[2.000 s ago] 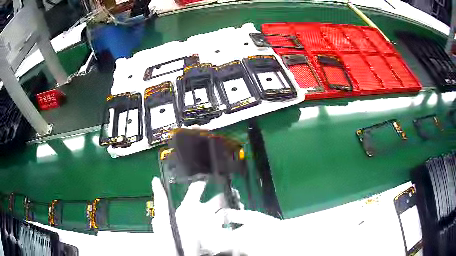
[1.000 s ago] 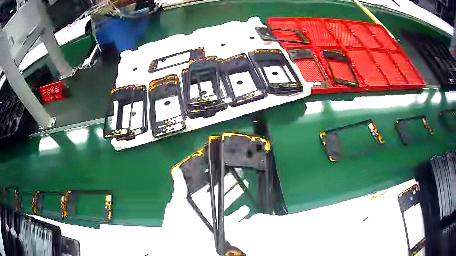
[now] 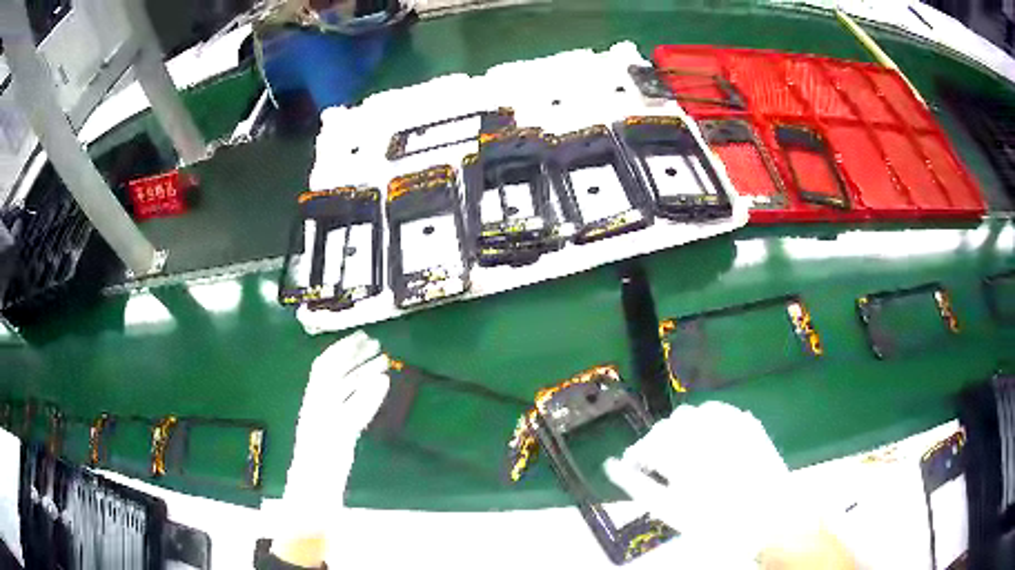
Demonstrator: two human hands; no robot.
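Note:
My left hand [image 3: 337,406], in a white glove, is at the left end of a blurred phone middle frame [image 3: 395,418]. That frame is tilted low over the green belt; whether it touches the belt is unclear. My right hand [image 3: 712,473], also gloved, holds the right side of another phone middle frame, or a small stack [image 3: 579,403], at the belt's near edge. The orange-marked end of this piece points away from me and its lower end is over the white ledge. The glove hides part of its right side.
More frames lie on the green belt [image 3: 557,323] at left and right. Beyond are a white tray [image 3: 351,139] with groups of frames and a red tray [image 3: 890,167] with a few. Packed black frames [image 3: 95,518] stand at both near corners. A dark strip crosses the belt.
The fanned frames are now apart: one is at my left hand on the left, the other in my right hand. The belt frames at right have shifted left relative to the trays.

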